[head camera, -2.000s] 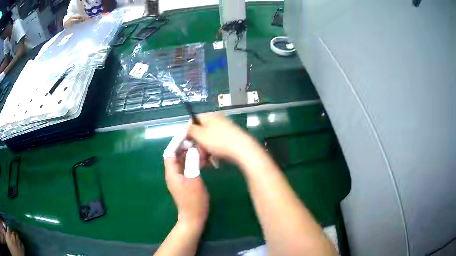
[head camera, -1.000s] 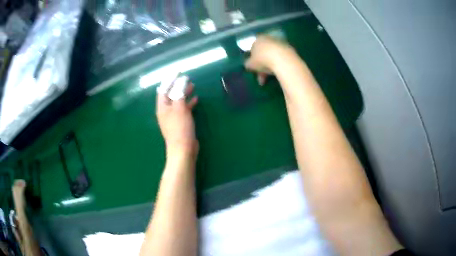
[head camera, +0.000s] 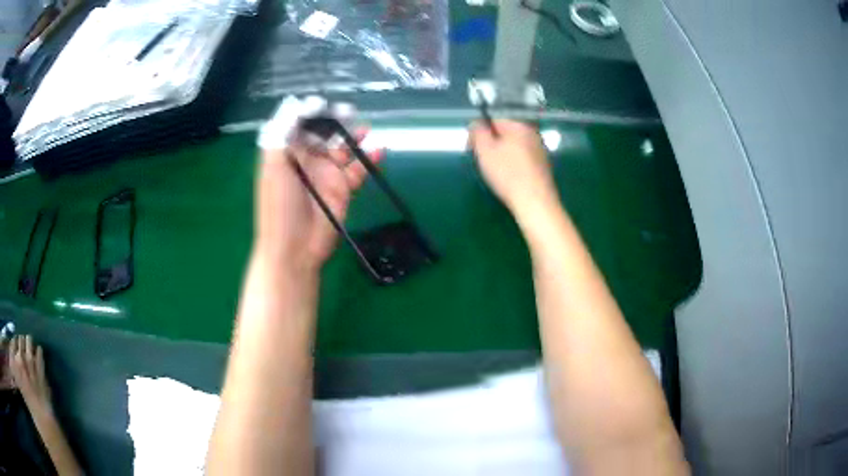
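Observation:
A black phone middle frame (head camera: 395, 252) slants over the green surface, its solid end with camera holes towards me. My left hand (head camera: 311, 186), with white covers on the fingertips, holds its far end. Whether the near end touches the surface I cannot tell. My right hand (head camera: 517, 163) is to the right, apart from the frame, closed on a thin dark tool (head camera: 488, 117) that is mostly hidden.
Two more black frames lie flat at the left (head camera: 115, 244). White sheets (head camera: 130, 70) top a black stack at the far left. A clear plastic bag (head camera: 372, 46) and a post lie beyond. White foam (head camera: 437, 423) is near me; a grey cabinet (head camera: 744, 232) stands right. Another person's hand shows lower left.
The left hand now holds a frame that lay on the green surface between the hands a second ago. The right hand shows a thin tool at its tip. The view has shifted.

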